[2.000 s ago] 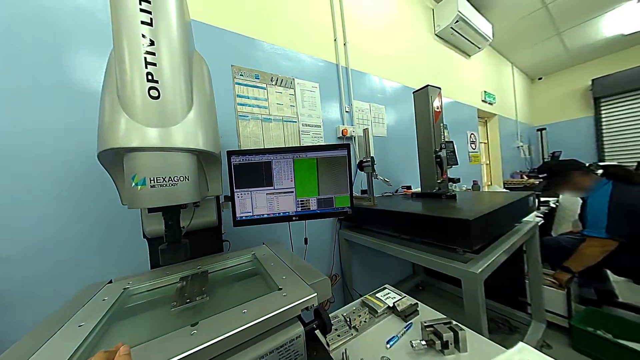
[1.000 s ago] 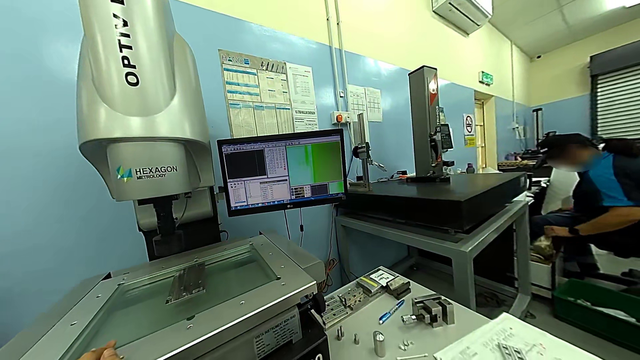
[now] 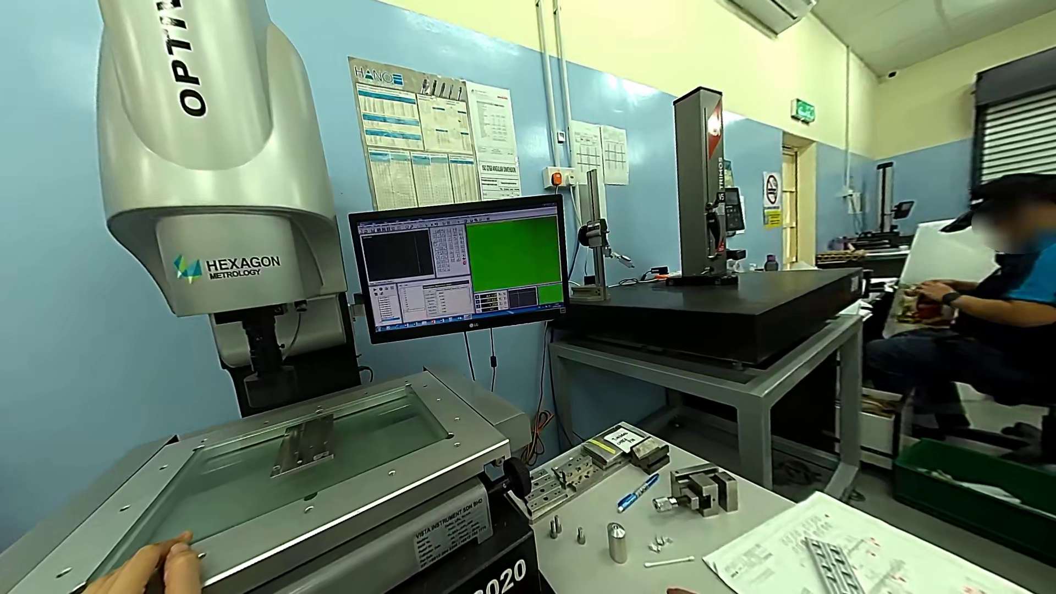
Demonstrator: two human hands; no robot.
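My left hand [image 3: 153, 569] is at the bottom left, its fingertips on the near metal frame beside the glass stage [image 3: 247, 495] of a Hexagon Metrology optical measuring machine [image 3: 223, 165]. Whether its fingers hold anything cannot be told. On the glass lies a small slotted metal part [image 3: 305, 444], under the dark lens [image 3: 268, 359] and apart from my hand. Behind the stage a monitor [image 3: 458, 268] shows a large green field beside dark and white panels. Of my right hand only a tiny sliver of skin [image 3: 681, 591] may show at the bottom edge, too little to judge.
On the white table [image 3: 594, 569] lie a small steel vise [image 3: 701, 491], a blue marker [image 3: 638, 492], a metal cylinder [image 3: 617, 543], a cotton swab [image 3: 669, 562], metal blocks and marked paper [image 3: 808, 553]. Behind stands a black surface plate [image 3: 709, 309]. A person [image 3: 998, 297] sits at the far right.
The monitor's right panel has turned from partly green to fully green. The seated person's hands have risen, holding something. The view has shifted somewhat.
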